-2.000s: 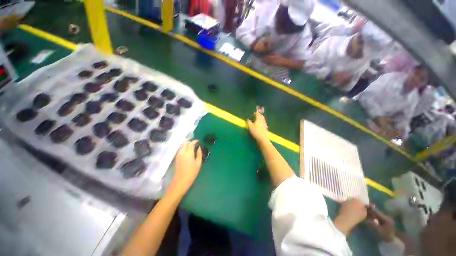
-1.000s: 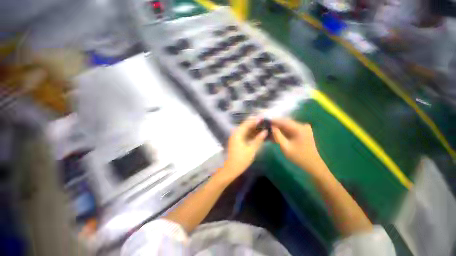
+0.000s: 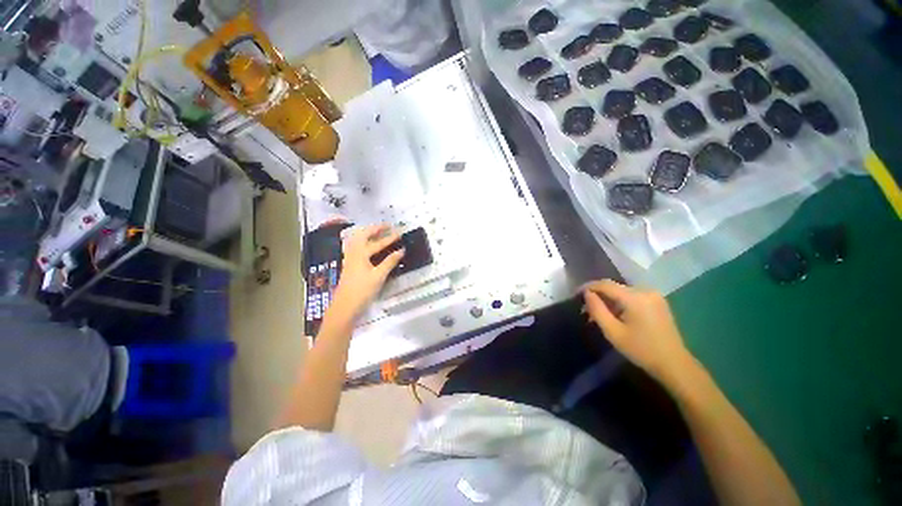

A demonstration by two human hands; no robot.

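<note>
My left hand (image 3: 365,265) is over the white machine worktable (image 3: 485,212), its fingers and thumb at the left part of a black fixture block (image 3: 416,251). The fingers hide that part, so a housing in them cannot be made out. My right hand (image 3: 633,318) is off the table's right front corner, fingers curled with the tips close together; whether they hold anything is unclear. Many black housings (image 3: 685,120) lie in rows on the translucent lined tray (image 3: 712,221) at the upper right.
Two dark housings (image 3: 788,264) lie on the green bench (image 3: 757,341) right of my right hand. A keypad pendant (image 3: 321,282) lies left of my left hand. Round buttons (image 3: 477,311) line the table's front edge. An amber cylinder (image 3: 300,121) stands behind left. A blue stool (image 3: 178,379) is lower left.
The view has swung left to the machine. My hands, together at a small dark piece one second ago, are apart: the left has moved onto the fixture block, the right stays beside the table corner.
</note>
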